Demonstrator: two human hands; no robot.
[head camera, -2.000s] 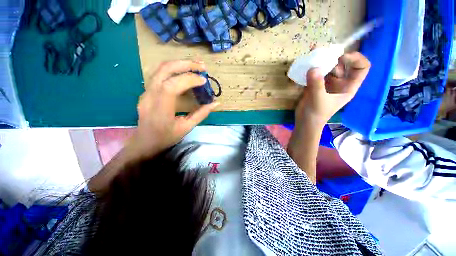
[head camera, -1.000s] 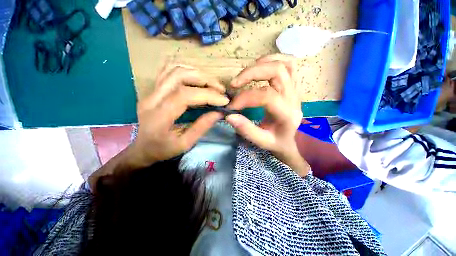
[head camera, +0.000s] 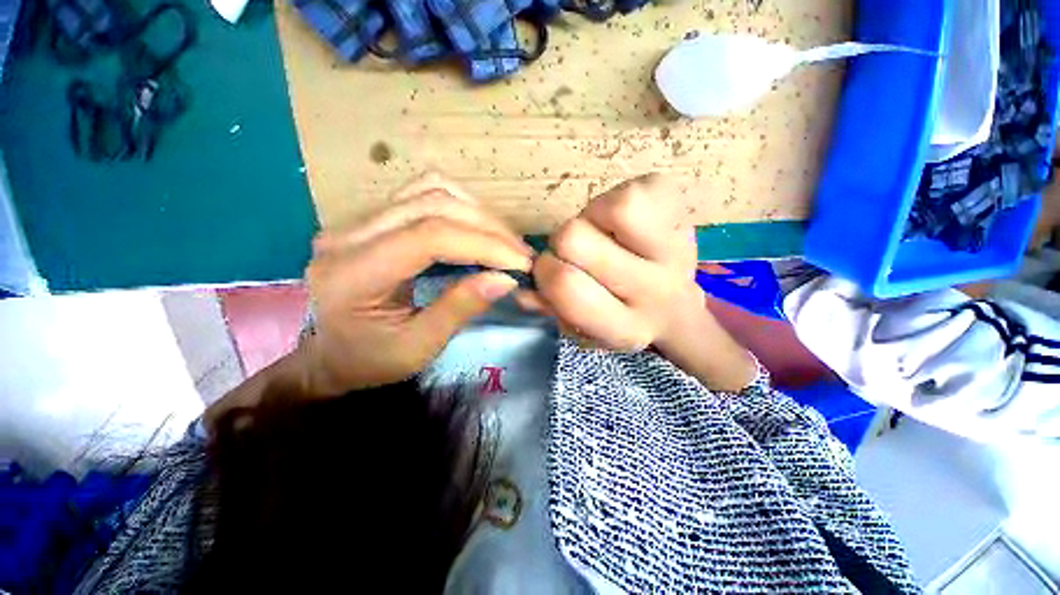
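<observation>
My left hand (head camera: 389, 291) and my right hand (head camera: 616, 273) meet over the board's near edge. Between their fingertips they hold a small dark hair tie (head camera: 525, 277), mostly hidden by the fingers. The white glue bottle (head camera: 727, 76) lies on its side on the tan board (head camera: 442, 145), its long thin nozzle pointing right over the blue bin's edge. A cluster of navy plaid hair ties (head camera: 477, 35) with black loops lies at the board's far side, cut off by the top edge.
A blue bin (head camera: 866, 151) with a white liner (head camera: 967, 87) and heaped plaid pieces (head camera: 988, 174) stands at right. Loose black elastic loops (head camera: 128, 116) lie on the green surface (head camera: 221, 209) at left. Another person's white sleeve (head camera: 918, 349) shows below the bin.
The right hand has put the glue bottle on the board and joined the left at the hair tie. Since one second ago its fingers have curled in closer. The view has shifted slightly.
</observation>
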